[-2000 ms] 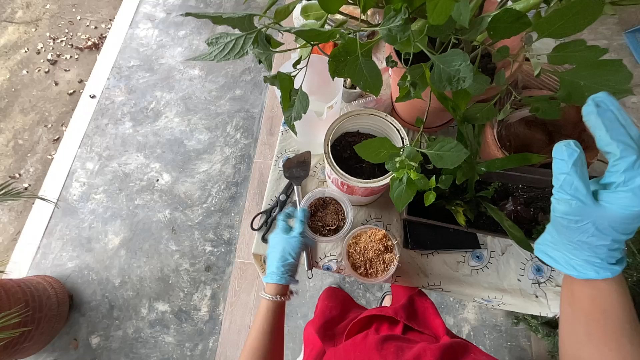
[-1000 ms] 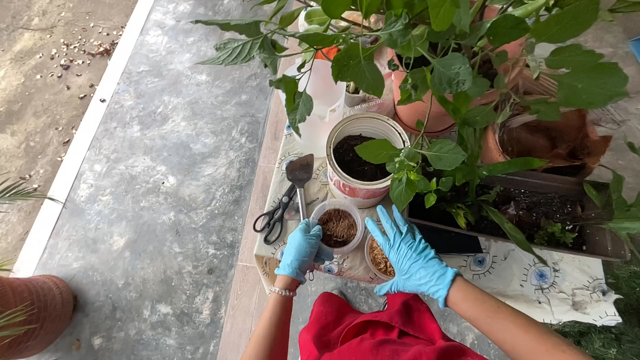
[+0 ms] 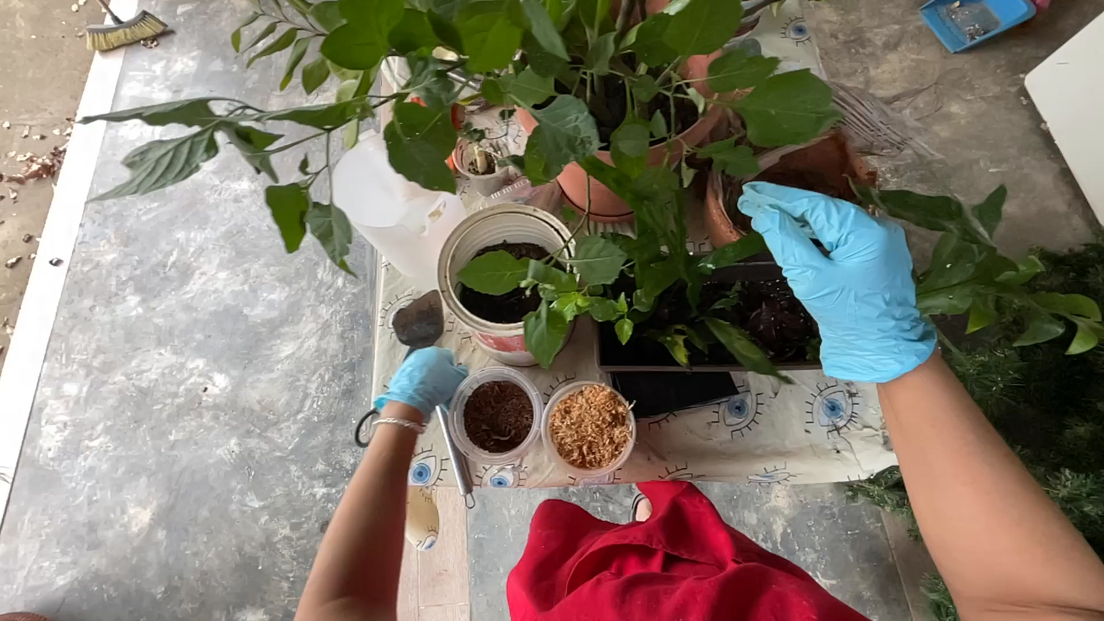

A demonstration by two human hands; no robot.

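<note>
My left hand [image 3: 424, 379], in a blue glove, lies over the scissors and the shaft of a small metal trowel [image 3: 418, 319]; whether it grips either is hidden. Beside it stand a clear tub of dark brown soil [image 3: 498, 416] and a tub of light brown shavings [image 3: 591, 427]. Behind them is a white pot [image 3: 448, 259] holding dark soil. My right hand [image 3: 837, 276], also gloved, is raised above the right end of a dark rectangular planter [image 3: 621, 355], fingertips together; whether something is pinched there I cannot tell.
A leafy plant in a terracotta pot [image 3: 595, 194] spreads over the table's back. A translucent plastic jug [image 3: 392, 207] stands at the back left, a small cup [image 3: 483, 168] beyond it. A black flat object [image 3: 677, 392] lies before the planter. On the floor are a broom [image 3: 125, 33] and blue dustpan [image 3: 975, 21].
My right hand has moved from over the shavings tub to above the planter, up and right. My left hand has shifted up from the trowel's handle end. The view has shifted.
</note>
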